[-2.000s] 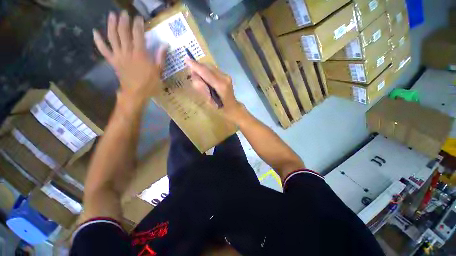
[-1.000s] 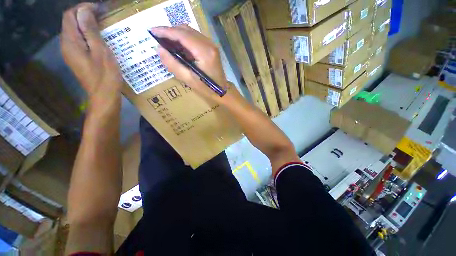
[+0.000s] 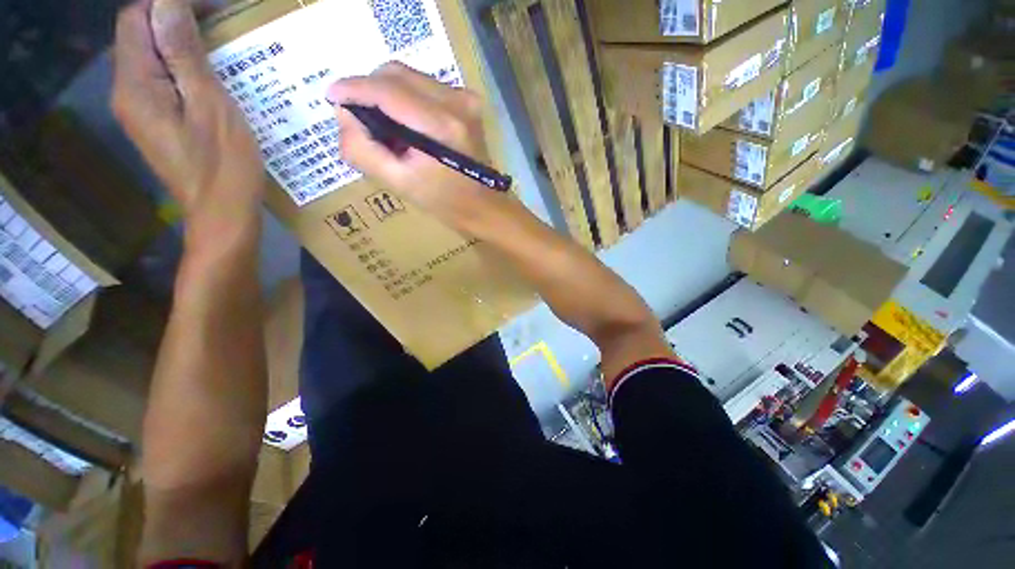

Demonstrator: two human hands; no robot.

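Note:
A brown carton (image 3: 445, 289) lies tilted in front of me, with printed marks on its face. A large white shipping label (image 3: 301, 111) with text lines and a square code covers its upper part. My right hand (image 3: 406, 133) holds a dark marker pen (image 3: 434, 150), its tip end at the label's text. My left hand (image 3: 189, 106) rests at the carton's upper left edge, fingers together; its fingertips are cut off at the top of the picture, and its contact with the carton is partly hidden.
A wooden pallet (image 3: 562, 111) stands beyond the carton, with stacked labelled cartons (image 3: 723, 83) to its right. Open cartons (image 3: 56, 367) are at the left. A white machine (image 3: 740, 333) with a control panel is at the right, with a brown box (image 3: 818, 261) beside it.
Since two seconds ago, my left hand has moved from over the label to the carton's edge. The carton appears closer. My right hand with the pen has moved left over the label.

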